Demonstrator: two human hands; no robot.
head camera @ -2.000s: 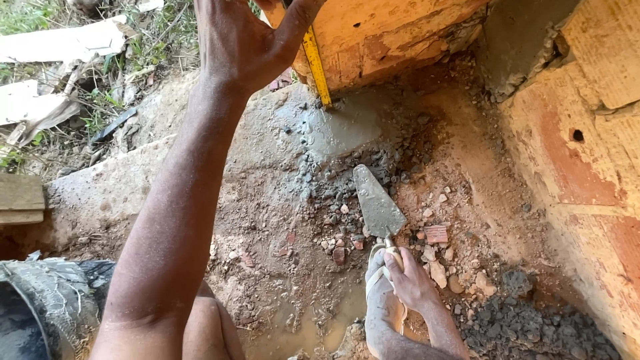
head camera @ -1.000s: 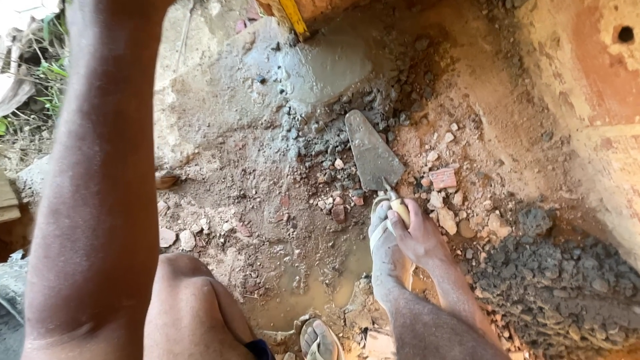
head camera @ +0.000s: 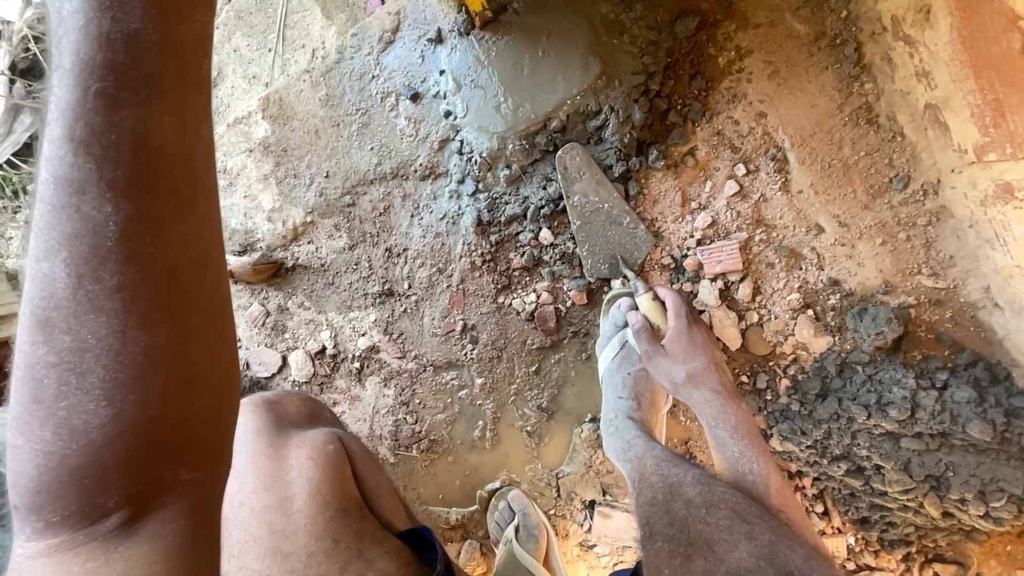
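Note:
My right hand (head camera: 680, 340) grips the wooden handle of a pointing trowel (head camera: 602, 212), just over my sandalled foot. The trowel's mortar-coated blade points up and to the left over the rubble. Beyond its tip is a smooth patch of wet grey mortar (head camera: 536, 76). The end of a yellow measuring tool (head camera: 480, 11) shows at the top edge, beside that patch. My left forearm runs up the left side of the view; the left hand is cut off above the frame.
A heap of dark grey mortar (head camera: 904, 440) lies at the lower right. Muddy water (head camera: 496, 464) pools between my feet. Broken brick pieces (head camera: 720, 256) and stones are scattered about. A brick wall (head camera: 992, 88) stands on the right.
The view has tilted down and moved closer to the ground. My left hand, in view at the top two seconds ago, is out of frame. The right hand keeps its hold on the trowel.

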